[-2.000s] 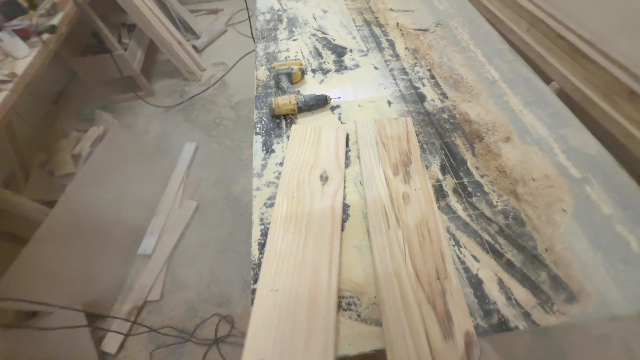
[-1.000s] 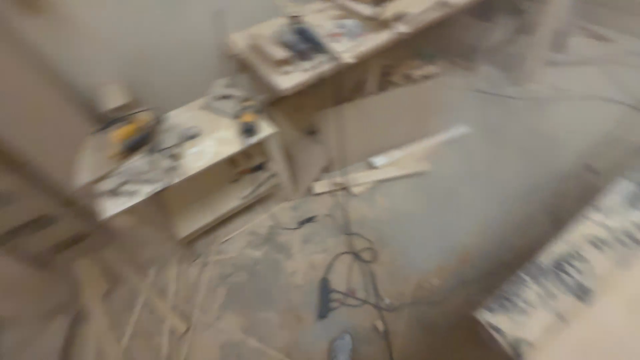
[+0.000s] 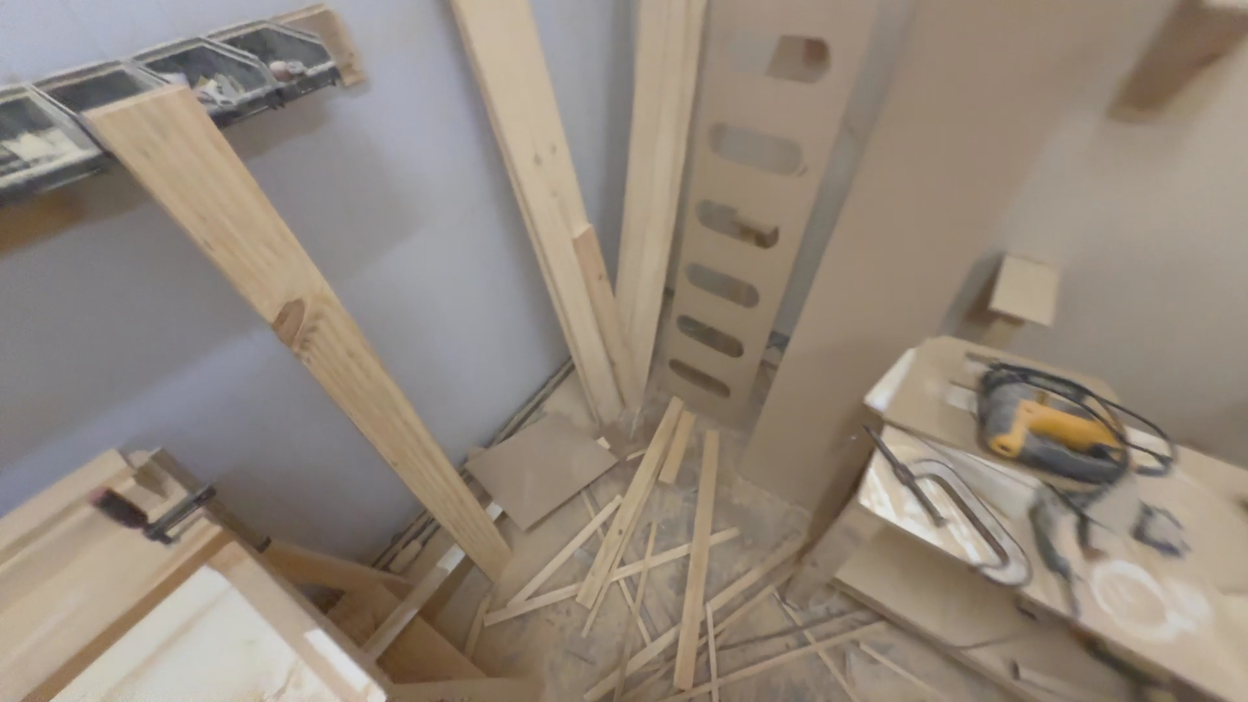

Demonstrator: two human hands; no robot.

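Note:
Neither my left hand nor my right hand shows in the head view. A wooden board (image 3: 322, 341) with a dark knot leans on the wall at the left, its top by the black parts bins (image 3: 205, 73). More long boards (image 3: 541, 166) stand in the corner, beside a tall panel with oval slots (image 3: 721, 214). At the right, a yellow and black corded power tool (image 3: 1053, 424) lies on a bench (image 3: 1199, 585), with a metal C-clamp (image 3: 965, 526) near the bench's edge.
Thin wood strips (image 3: 697, 565) lie crossed over the floor, near a flat square panel (image 3: 541, 468). At the lower left is a wooden workpiece or bench (image 3: 107, 546) with a clamp (image 3: 171, 517) on it. A wide sheet (image 3: 907, 244) leans upright behind the right bench.
The view has swung far away from the stained table with two boards and a yellow drill, across the floor, to this corner.

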